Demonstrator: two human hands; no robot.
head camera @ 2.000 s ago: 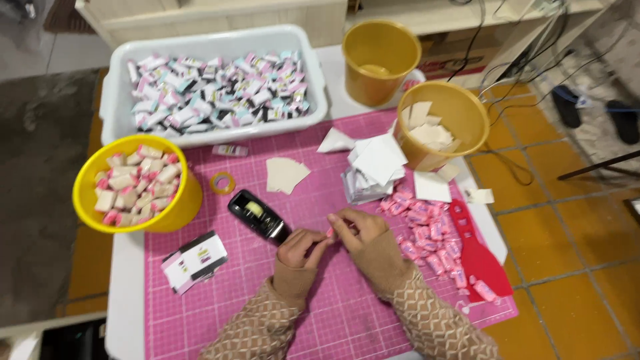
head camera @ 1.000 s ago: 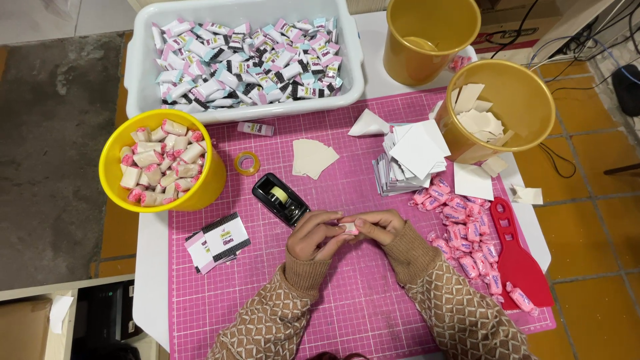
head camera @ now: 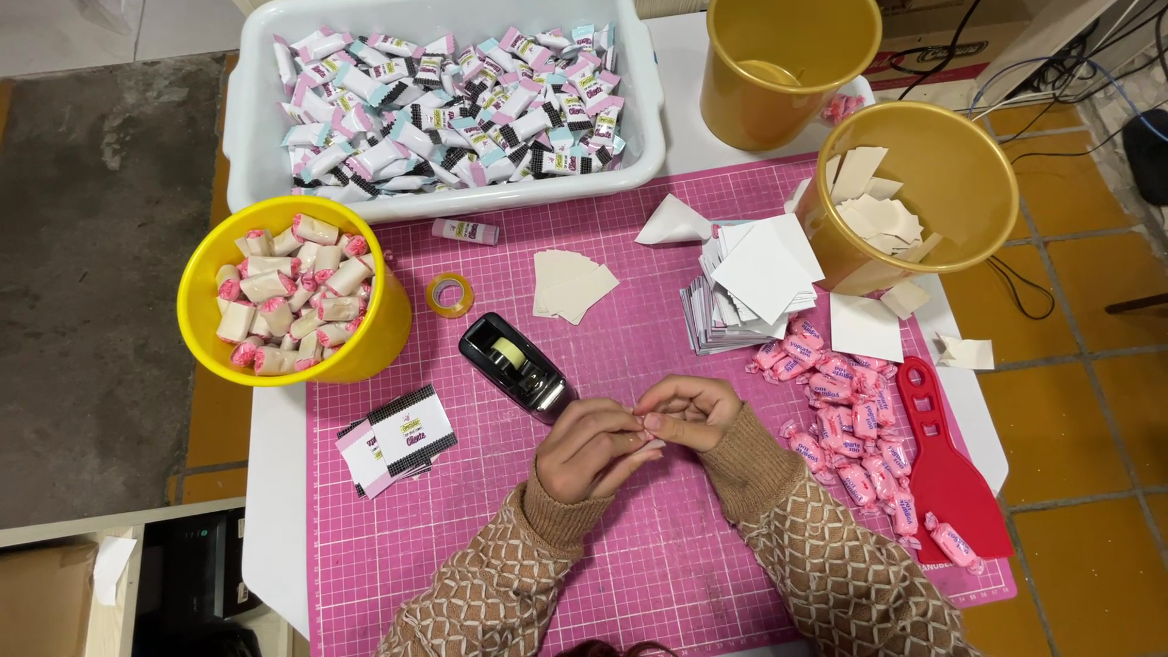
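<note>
My left hand (head camera: 595, 447) and my right hand (head camera: 690, 412) meet over the pink cutting mat (head camera: 639, 566), fingertips closed on a small candy, mostly hidden, with a bit of pale paper showing. Just beyond my left hand lies a black tape dispenser (head camera: 516, 365). Right of my right hand spreads a heap of pink wrapped candies (head camera: 844, 411), beside a red plastic scoop (head camera: 954, 493). Farther back stands a stack of printed paper squares (head camera: 753, 283). Cream paper strips (head camera: 572, 285) are fanned near a yellow tape roll (head camera: 450, 295). More printed squares (head camera: 397, 438) lie at left.
A white tub (head camera: 447, 196) of wrapped candies stands at the back. The yellow bucket (head camera: 392, 319) at left holds paper-rolled candies. At back right are a gold bucket (head camera: 757, 100) and another gold bucket (head camera: 976, 201) with paper pieces. Cables (head camera: 1013, 274) lie beyond the table.
Both hands stay together at the small candy, and their fingers have shifted around it. The view has moved closer over the mat.
</note>
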